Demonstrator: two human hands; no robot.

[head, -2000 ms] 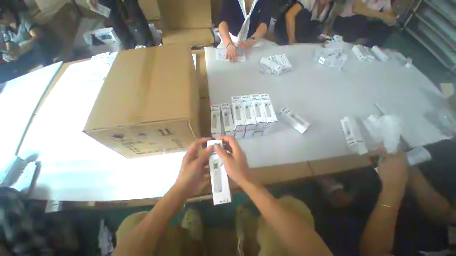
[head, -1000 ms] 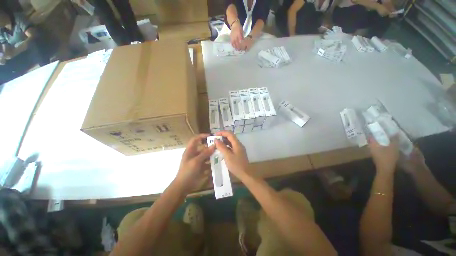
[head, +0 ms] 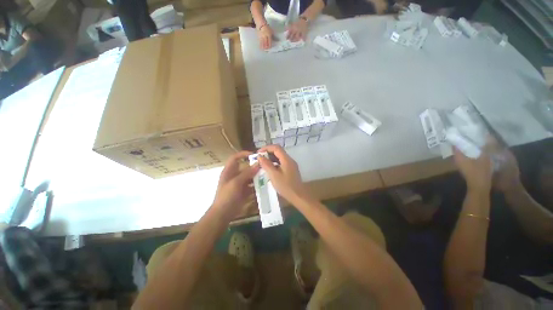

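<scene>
A slim white small box (head: 268,201) with a long dark window on its front hangs between my hands over the table's front edge, its lower end towards my knees. My left hand (head: 235,181) holds its upper end from the left. My right hand (head: 282,174) holds the same end from the right, with the fingers and thumbs at the top flap. The fingers partly hide that end. The stacked boxes (head: 302,115) stand upright in rows just beyond my hands.
A large cardboard box (head: 170,91) stands left of the stack. A loose box (head: 361,118) lies right of it. Another loose box (head: 432,128) lies near a neighbour's hands (head: 479,166), which hold whitish items. Across the table, another person's hands (head: 282,37) rest on boxes.
The whole view has shifted, so the table and boxes sit higher in the picture. My hands keep the same hold on the box. The neighbour's hands on the right have moved with whitish items.
</scene>
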